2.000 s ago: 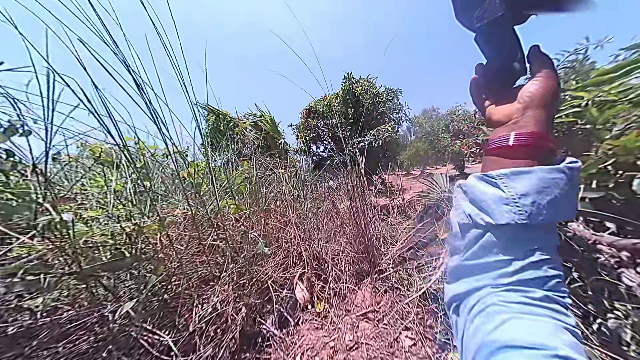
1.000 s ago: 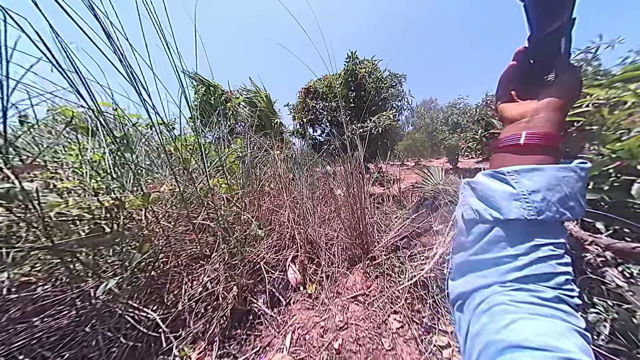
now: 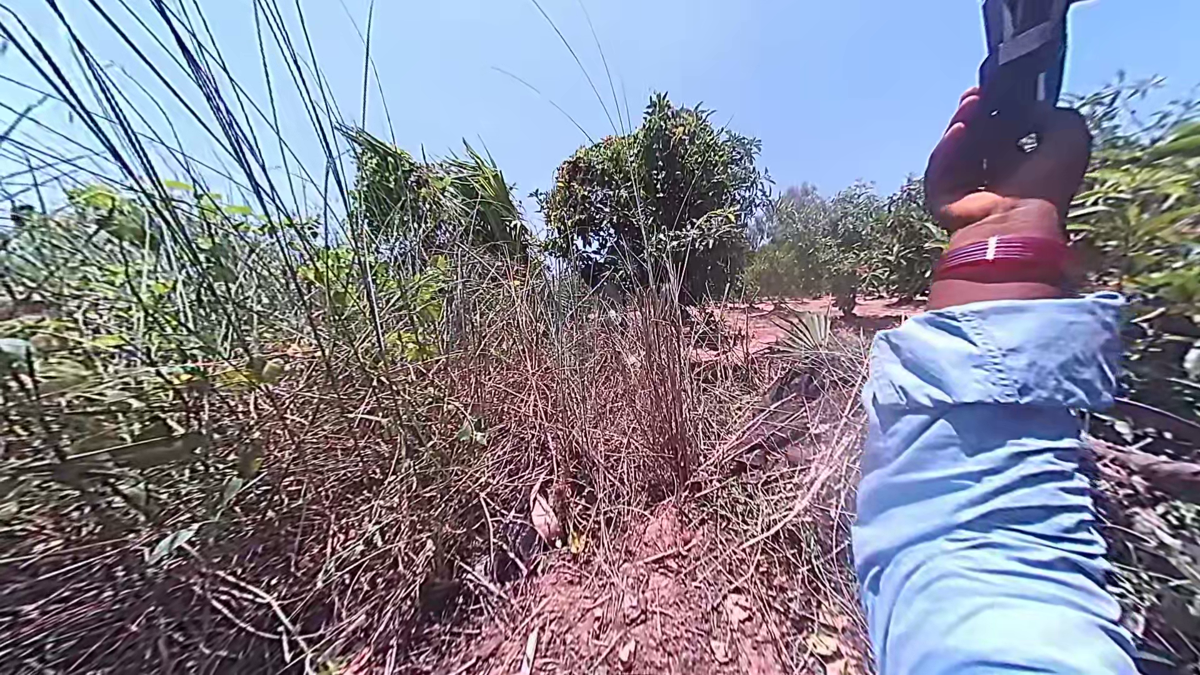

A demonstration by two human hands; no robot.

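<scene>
My right hand (image 3: pixel 1008 173) is raised at the upper right, with red bangles (image 3: pixel 1005 258) at the wrist and a rolled light-blue sleeve (image 3: pixel 994 487) below. Its fingers are curled around a dark object (image 3: pixel 1027 56) with a grey band, which runs out of the top of the view. What that object is I cannot tell. My left hand is out of view. Left of the raised arm stand dry brown grass stems (image 3: pixel 666 394), apart from the hand.
Tall green grass blades (image 3: pixel 225 122) and weeds rise at the left. Reddish soil with dry litter (image 3: pixel 647 600) lies low in the middle. A leafy tree (image 3: pixel 656 197) stands beyond, more bushes behind it. At the right edge are leafy branches (image 3: pixel 1148 206) and a woody stem (image 3: pixel 1148 469).
The right hand, still around the dark object, has moved a little to the right and slightly lower since the earliest frame.
</scene>
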